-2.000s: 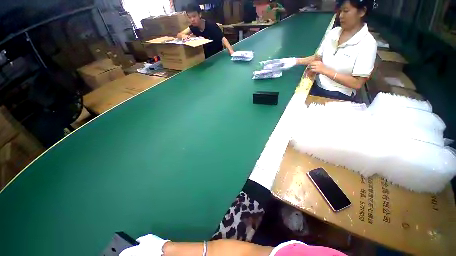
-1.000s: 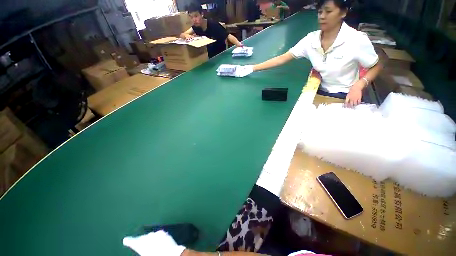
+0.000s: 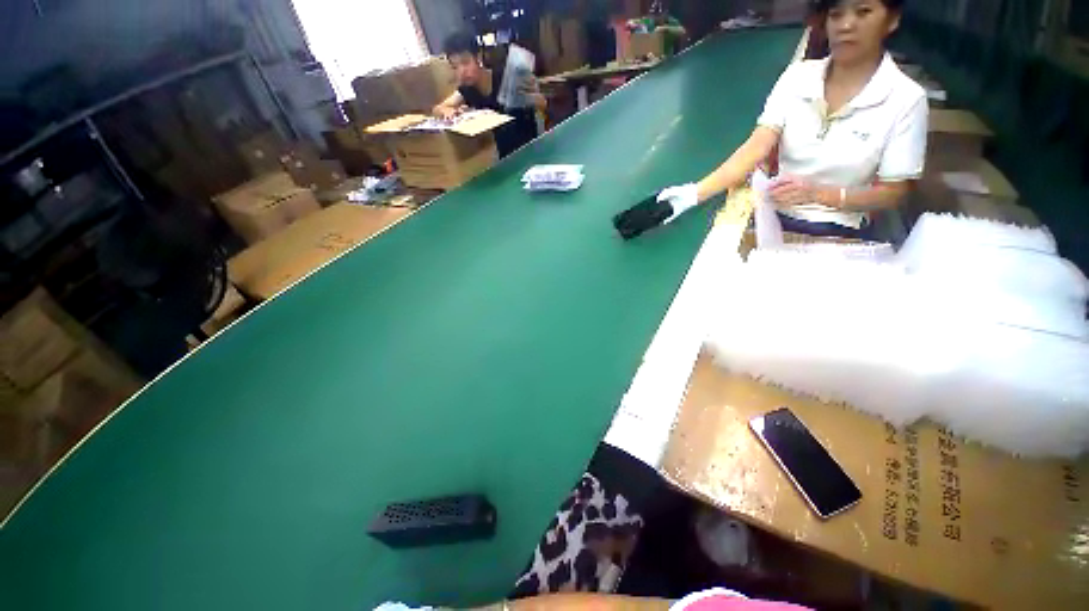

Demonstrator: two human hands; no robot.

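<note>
A black speaker unit (image 3: 432, 522) rests on the green conveyor belt (image 3: 358, 406) near the bottom of the picture, its dotted grille facing up and no hand on it. My right hand (image 3: 403, 606) shows only as a sliver of white glove at the bottom edge, below the unit; its fingers are cut off. My left hand is out of the picture.
A co-worker's gloved hand (image 3: 678, 201) holds another black unit (image 3: 643, 217) over the belt. A wrapped packet (image 3: 553, 178) lies beyond. White bags (image 3: 908, 322) and a phone (image 3: 806, 462) lie on the carton (image 3: 955, 513) at right. Another co-worker holds a packet behind the belt.
My right hand has let go of the unit and drawn back to the bottom edge. The co-worker let go of a wrapped packet and took hold of the farther unit.
</note>
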